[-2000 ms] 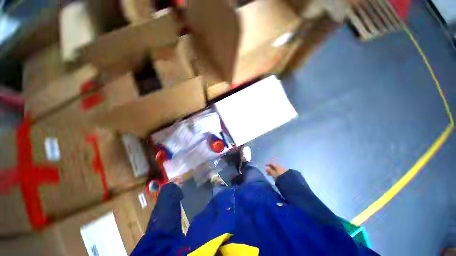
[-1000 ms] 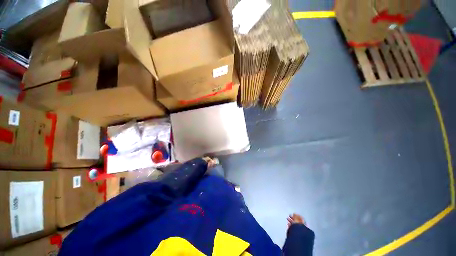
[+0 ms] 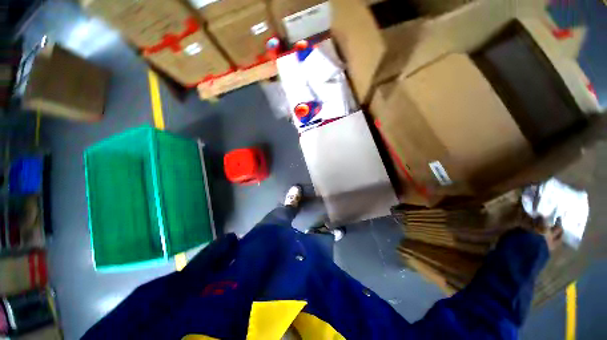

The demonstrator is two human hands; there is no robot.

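My right hand [image 3: 554,234] is small and blurred at the right. It touches the lower edge of a creased white sheet or bag [image 3: 564,204] on a bundle of flattened cartons [image 3: 439,229]; whether its fingers grip it is unclear. My left hand is not visible; only that side's dark blue sleeve shows at the lower left. An open carton [image 3: 459,106] with raised flaps stands behind the bundle.
A white-topped box [image 3: 346,166] stands in front, beside small clear bags [image 3: 323,76] and red tape rolls [image 3: 306,111]. A red stool [image 3: 246,165] and green totes [image 3: 123,206] are on the left floor. Taped cartons [image 3: 239,33] stand behind.
The view has swung left, bringing the green totes and red stool into sight. My right hand has moved from over the floor to the white item on the flattened cartons.
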